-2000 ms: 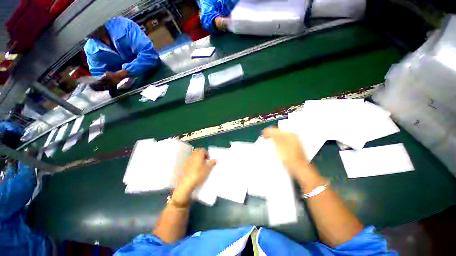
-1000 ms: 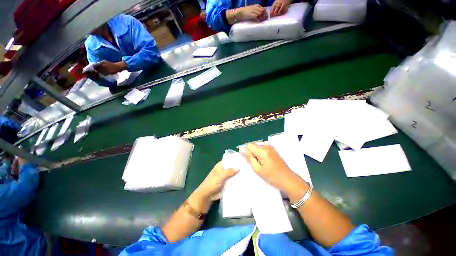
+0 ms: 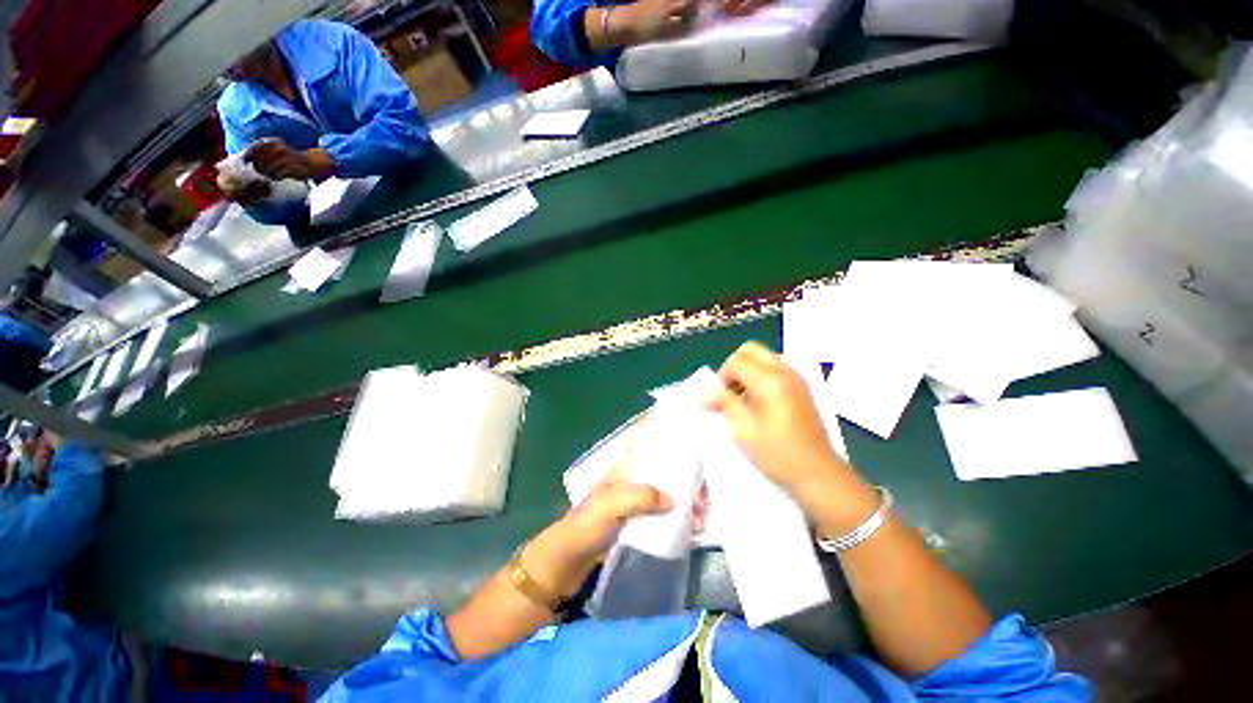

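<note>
My left hand (image 3: 614, 518) grips a clear plastic sleeve (image 3: 643, 577), whose see-through lower part shows above my lap. My right hand (image 3: 771, 409) holds a white insert card (image 3: 771, 549) by its upper end, just right of the sleeve; the two overlap at the top. Whether the card's tip is inside the sleeve cannot be told. More white pieces lie under and behind my hands. A stack of sleeves (image 3: 429, 442) with milky edges stands on the green bench at the left. A fanned pile of white cards (image 3: 948, 330) lies at the right.
A worn metal strip (image 3: 646, 334) divides the bench from the green belt (image 3: 715, 206), which carries loose pieces (image 3: 412, 261). A bulky plastic pack (image 3: 1168, 275) stands at the far right. People in blue smocks (image 3: 330, 103) work across the belt; another person's blue sleeve (image 3: 52, 515) is at the left.
The sleeve now hangs visibly from my left hand, with the card beside it in my right. The fan of cards between my hands was gathered earlier. Pieces on the belt have moved left.
</note>
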